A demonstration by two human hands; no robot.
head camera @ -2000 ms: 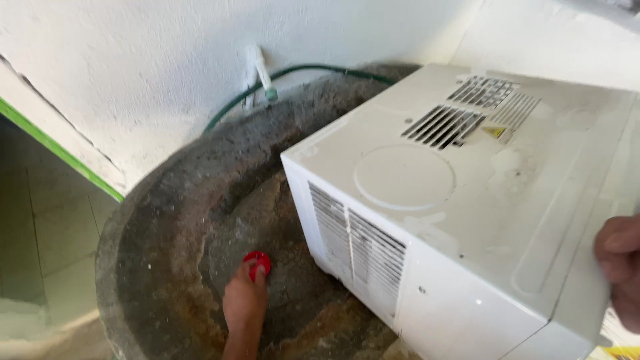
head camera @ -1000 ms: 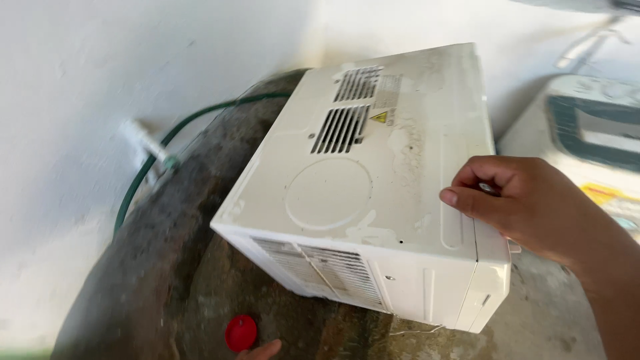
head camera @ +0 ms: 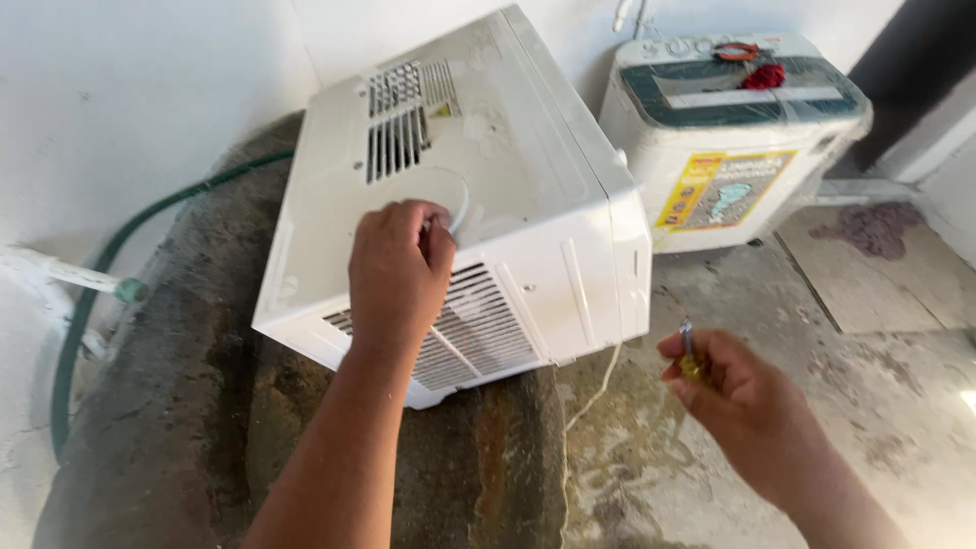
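Note:
A white window air conditioner (head camera: 549, 175) with vent slots rests tilted on a round, dark concrete basin (head camera: 252, 465). My left hand (head camera: 400, 267) is over its top panel near the front edge, thumb and fingertips drawn together. Whether a small thing lies between those fingers is hidden. To the right of the unit, above the floor, my right hand (head camera: 732, 389) grips a small screwdriver (head camera: 690, 358) with a yellow handle, its metal end pointing up. A pale cord (head camera: 602, 393) hangs from the unit's lower corner.
A plastic-wrapped washing machine (head camera: 648, 168) stands behind at right, with orange-handled pliers (head camera: 738, 51) and a red cloth (head camera: 764, 76) on its lid. A green hose (head camera: 114, 244) runs along the wall by a white pipe (head camera: 84, 273). A rag (head camera: 873, 227) lies on floor tiles.
My left hand has moved from the basin to the unit's top; the round red object near it earlier is no longer seen. My right hand has left the unit's top and is beside it. The view has shifted.

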